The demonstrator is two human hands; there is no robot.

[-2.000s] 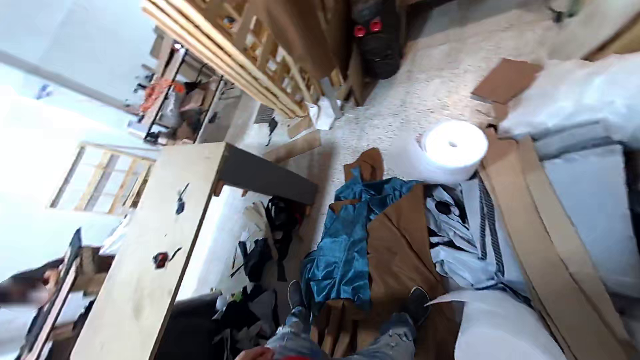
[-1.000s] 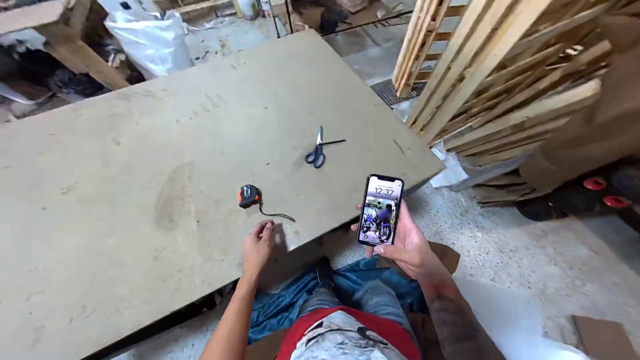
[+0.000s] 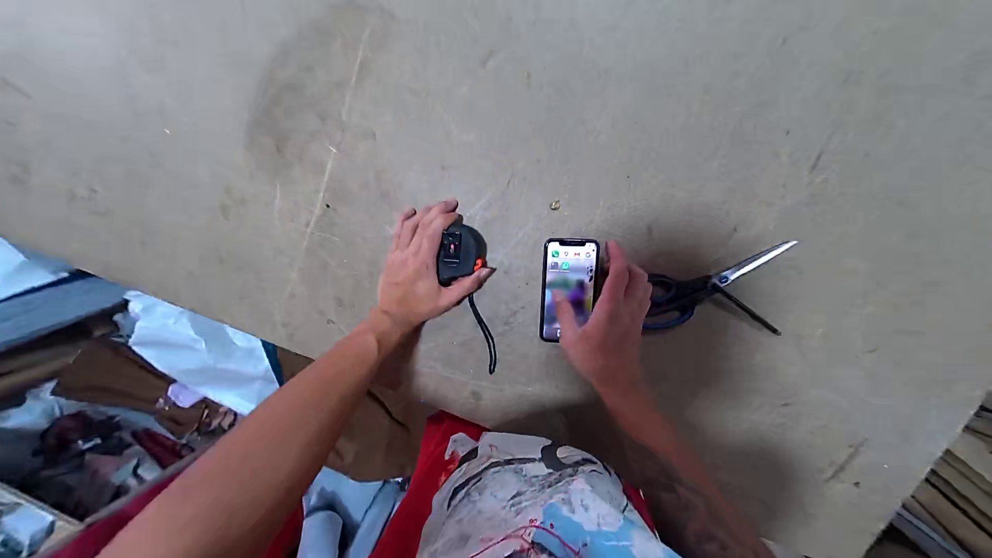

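My left hand [image 3: 418, 267] grips a black tape measure [image 3: 463, 256] with an orange part, on the tabletop [image 3: 465, 93]; its wrist cord hangs toward me. To the right, a smartphone [image 3: 570, 291] lies on the table with its screen lit and showing app icons. My right hand [image 3: 612, 318] is at the phone's right side, thumb over the lower screen and fingers curled along the edge. Just right of that hand lie scissors [image 3: 682, 298] with dark handles, blades pointing up and right. A thin black stick-like item [image 3: 748, 310] touches or crosses them.
Below the table's left edge are a bin of fabric scraps [image 3: 101, 457], white sheet material [image 3: 201, 356] and brown material [image 3: 372, 434]. Stacked flat brown pieces [image 3: 961, 496] show past the lower right corner. A small metallic bit [image 3: 555, 205] lies above the phone.
My left hand has taken hold of the tape measure. The phone, held up in my right hand a second ago, now lies on the table beside the scissors. The view has moved in over the table.
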